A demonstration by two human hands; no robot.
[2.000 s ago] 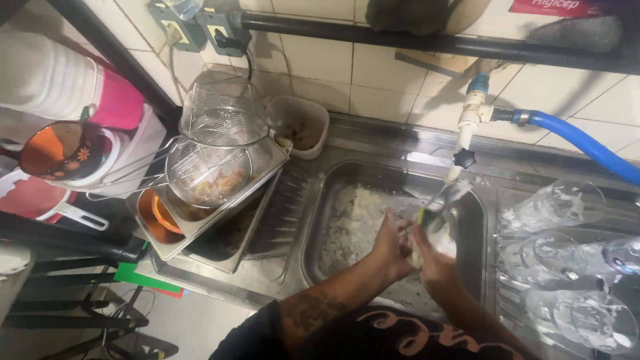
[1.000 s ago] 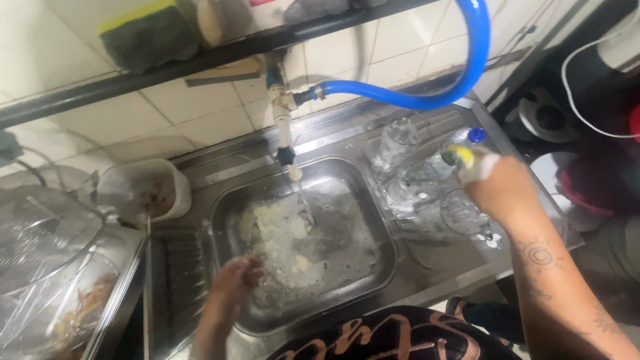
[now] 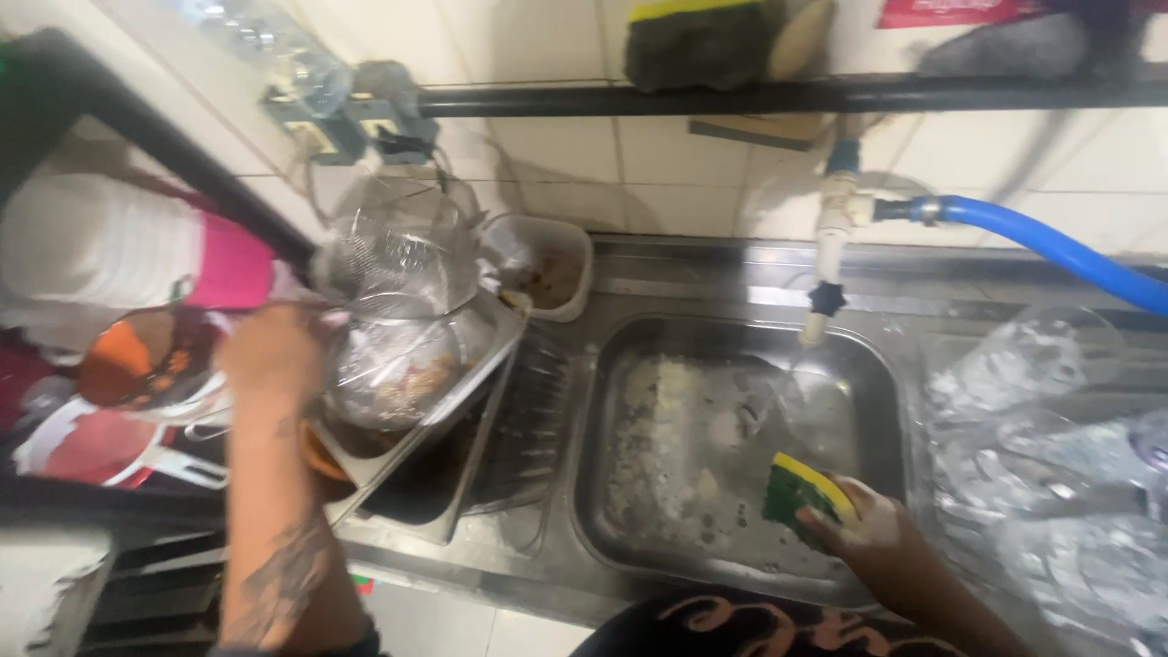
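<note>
My right hand grips a green and yellow scouring sponge over the right part of the steel sink basin, with suds on the fingers. Farther left, my left hand reaches in beside the wire strainers, near an orange flowered bowl; it is blurred, and its fingertips and anything in them cannot be made out. The strainers rest on steel pans with food scraps. Water runs from the faucet into the basin.
Soapy glasses stand on the drainboard at the right. A blue hose leads off the faucet. Behind the pans is a white plastic tub. Stacked white containers and a red strainer are at the left. A dark rail crosses the wall.
My left hand has moved from over the basin to the strainers at the left. My right hand has come from the glasses back over the basin with the sponge. The view has swung left.
</note>
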